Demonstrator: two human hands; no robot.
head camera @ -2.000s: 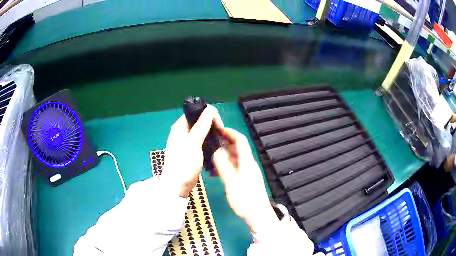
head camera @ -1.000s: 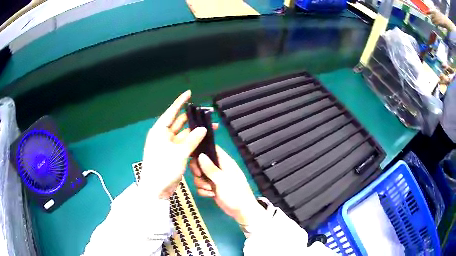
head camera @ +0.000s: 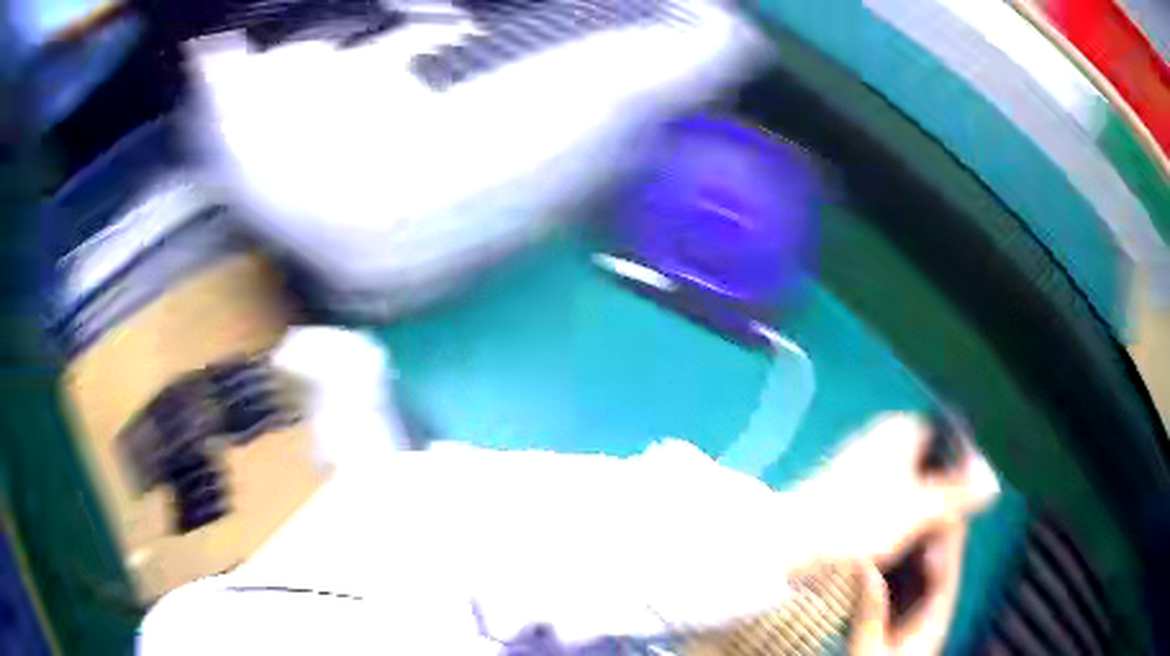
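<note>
The view is strongly blurred. My left hand is at the lower right, overexposed, closed around a dark part that looks like the black bar. My right hand is just below it, cut off by the bottom edge, with its fingers on the dark part. The hands hide most of the bar. The pale sheet with rows of pads shows partly below my left forearm. Several loose black bars lie on the brown cardboard at the left.
A bulky film-covered stack stands at the upper left. The purple-lit fan is beside it, with its white cable. The black slotted tray shows at the lower right. An unclear white shape is beside the cardboard.
The view has swung left and tilted, so the hands, fan and tray appear farther right. The cardboard with bars has come into view. My hands remain together around the dark part.
</note>
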